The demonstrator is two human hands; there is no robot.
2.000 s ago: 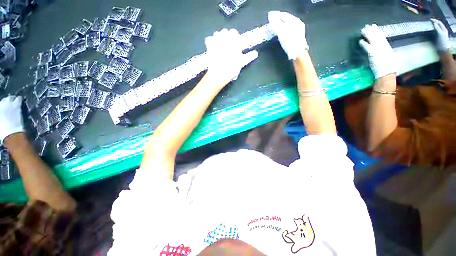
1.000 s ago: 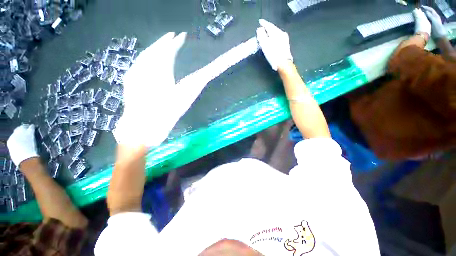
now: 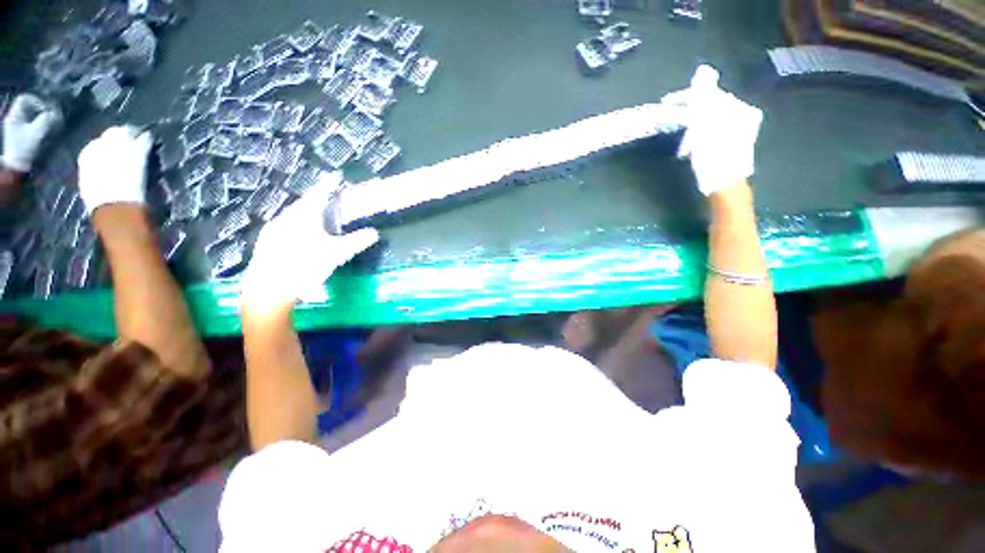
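Note:
A long pale ribbed row of joined pieces (image 3: 508, 162) lies across the dark table in front of me, slightly curved, its right end farther from the table edge. My left hand (image 3: 306, 240), in a white glove, is at its left end, with thumb and fingers around that end. My right hand (image 3: 718, 127), also in a white glove, grips its right end. Many loose silver-grey slotted pieces (image 3: 254, 146) lie in a single layer beyond and left of my left hand. The row's underside is hidden.
Another worker's gloved hands (image 3: 116, 167) are at the left. More loose pieces (image 3: 599, 45) lie beyond the row. Finished rows (image 3: 864, 70) and stacked brown-edged boards (image 3: 907, 27) are at the right. The green table edge (image 3: 518, 283) runs in front of me; a brown sleeve (image 3: 891, 367) is at the right.
My left hand has come down from above the row's left part to its left end. My right hand still holds the right end. The view has shifted, showing the boards at the right.

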